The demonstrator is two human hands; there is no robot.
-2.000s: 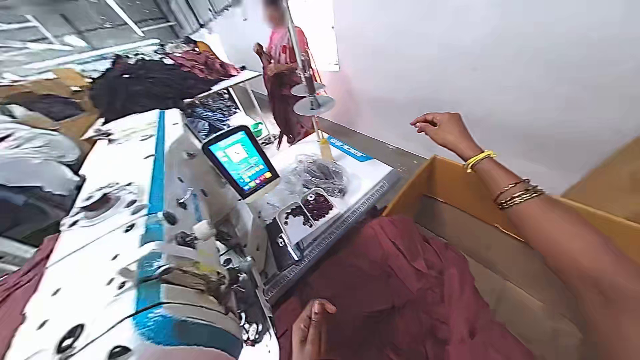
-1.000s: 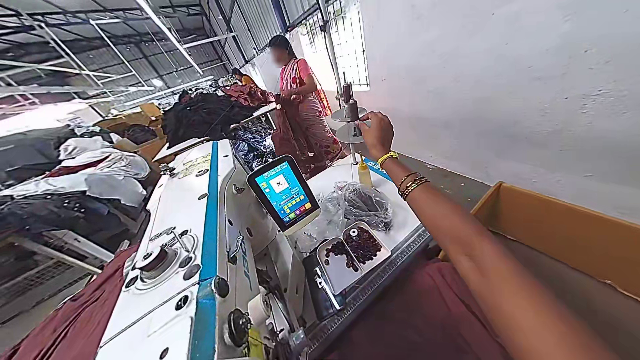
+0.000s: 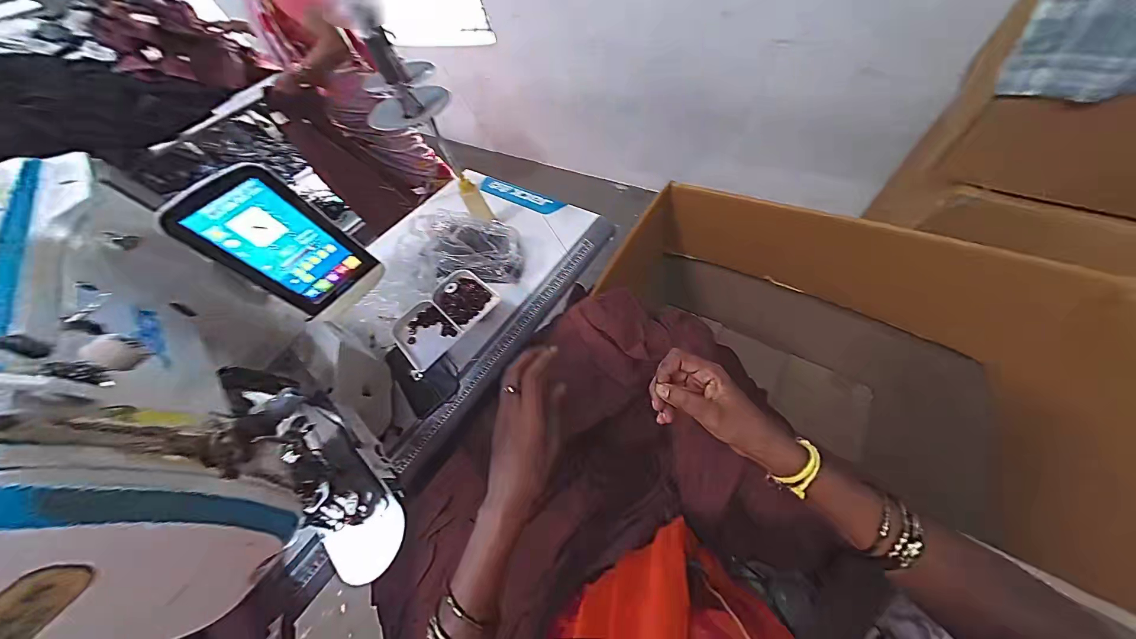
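Maroon fabric lies heaped over the lap, draping against a cardboard box. My left hand is over the fabric by the table edge, its fingers blurred; whether it pinches any cloth cannot be told. To the right, my right hand, with a yellow band at the wrist, is above the cloth with curled fingers; a hold on anything is not plain. An industrial sewing machine fills the left side, with a lit control screen on it. A two-part tray of dark buttons stands on the white table.
The open cardboard box stands at the right, before a white wall. A clear plastic bag and a thread stand are on the table. Beyond them a person stands beside piled garments.
My right hand has come down from beside the thread stand to above the maroon fabric. My left hand, out of sight one second ago, is in view. The view has turned down and right.
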